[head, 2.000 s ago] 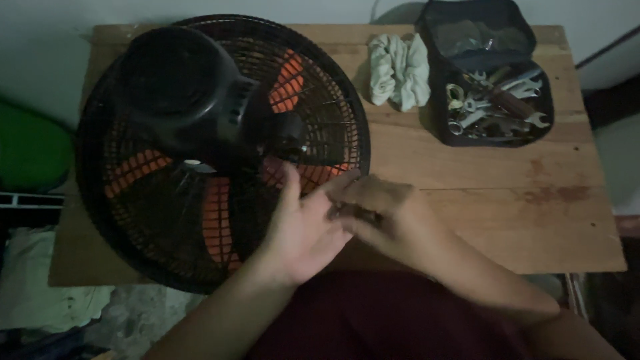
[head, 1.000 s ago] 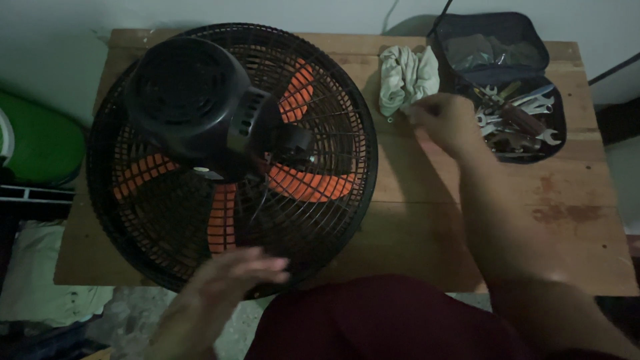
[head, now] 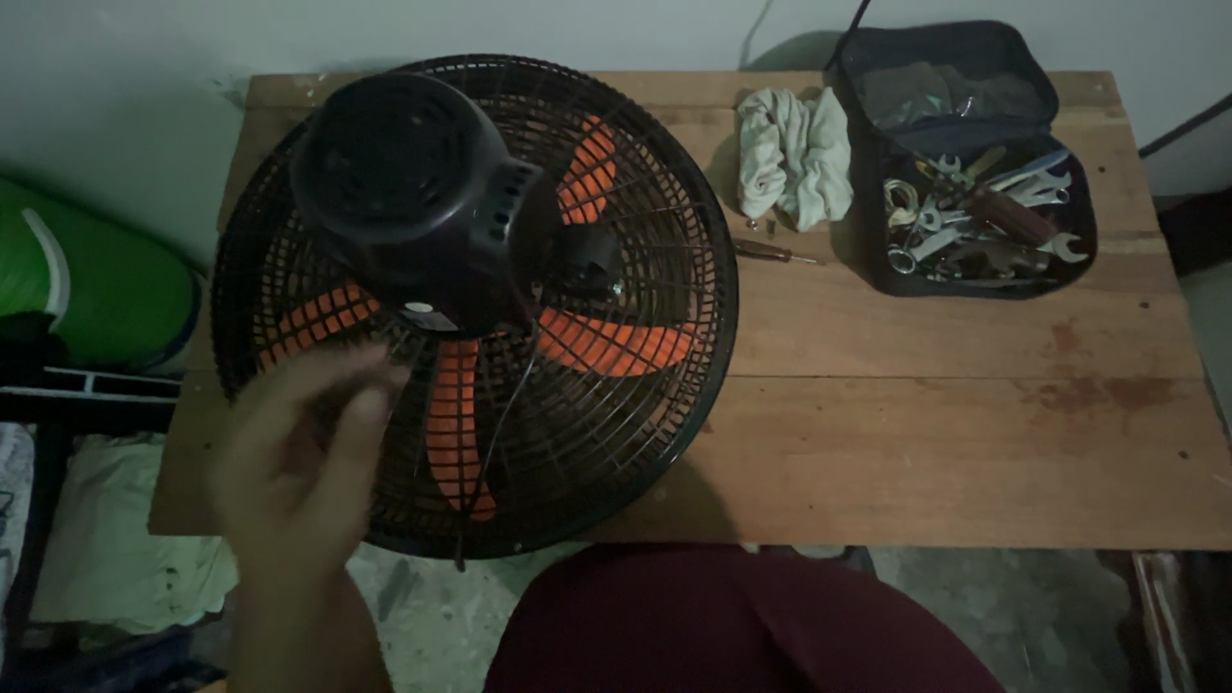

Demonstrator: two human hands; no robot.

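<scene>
A black electric fan head (head: 597, 452) with a wire grille and orange blades (head: 616, 345) lies on the wooden table, its motor housing (head: 404, 202) facing up. A thin cord (head: 500, 414) hangs across the grille. My left hand (head: 308, 452) is raised over the fan's lower left, blurred, with thumb and fingers curved; whether something small is between them cannot be told. My right hand is out of view. A small screwdriver (head: 770, 251) lies right of the fan, just below a bundled pale cloth (head: 794, 159), with small metal pieces (head: 760, 227) beside the cloth.
An open black tool case (head: 876, 260) with wrenches (head: 1035, 188) and other tools stands at the table's back right. A wall runs behind the wooden table (head: 962, 423). On the left are a green container (head: 96, 279) and folded fabric (head: 135, 529) on a rack.
My right hand, near the pale cloth a second ago, has left the view. My left hand has moved up over the fan's lower left. The screwdriver now shows below the cloth.
</scene>
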